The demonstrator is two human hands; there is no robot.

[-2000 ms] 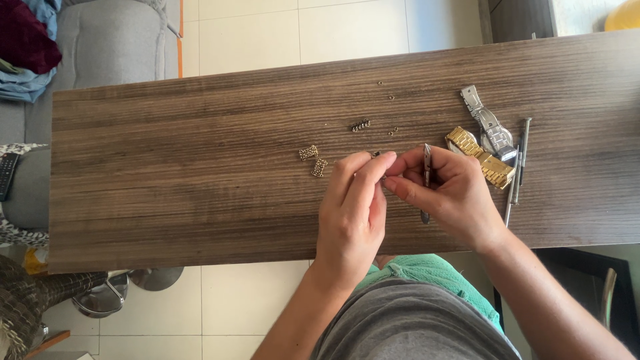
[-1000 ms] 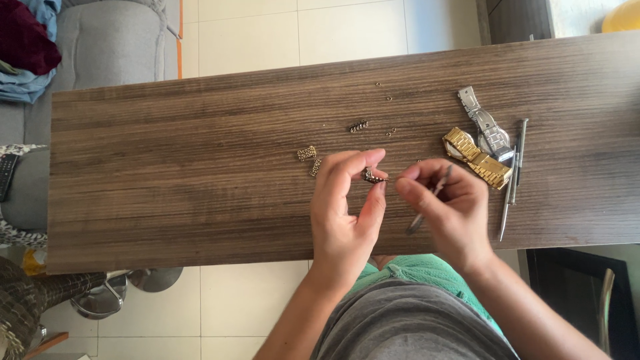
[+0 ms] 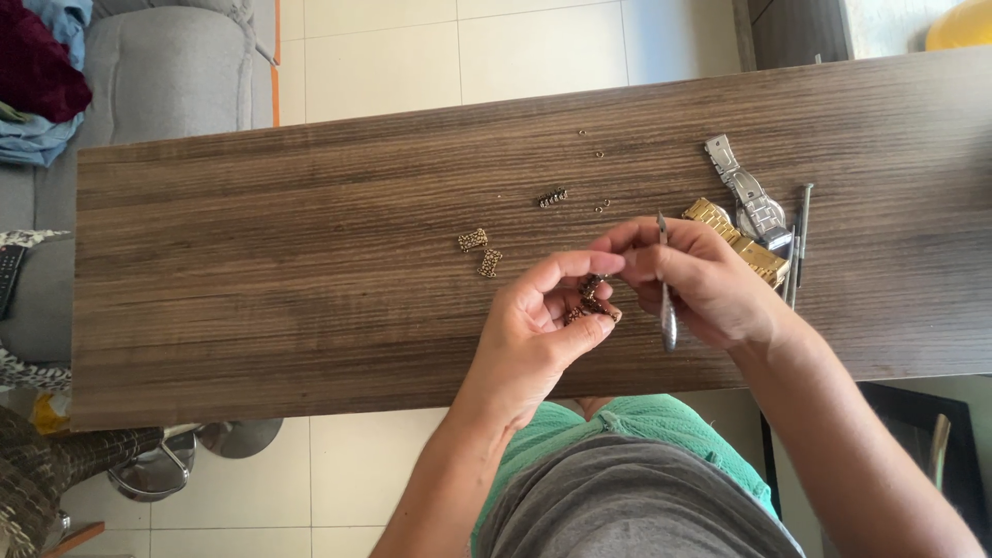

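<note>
My left hand (image 3: 542,318) holds a small chain of dark, bronze-coloured metal links (image 3: 593,293) between its fingers and thumb. My right hand (image 3: 690,275) grips a slim metal hand tool (image 3: 667,306), which lies across the fingers; its fingertips touch those of my left hand, and what they pinch is hidden. Beyond the hands lie a dark beaded metal link (image 3: 552,198) and several tiny metal rings (image 3: 599,154). Two patterned metal links (image 3: 472,240) lie left of them. A gold watch (image 3: 763,262) and a silver watch (image 3: 756,194) rest beside my right hand.
Thin metal tools (image 3: 804,221) lie right of the watches on the wooden table (image 3: 271,279). A grey sofa (image 3: 170,70) stands past the table's left end, and a chrome-based stool (image 3: 159,465) is below it. A yellow object (image 3: 961,27) shows at the upper right.
My hands, apart a second ago, have come together at the fingertips. The chain of links shows more fully in my left hand, and the tool in my right hand stands more upright in the view.
</note>
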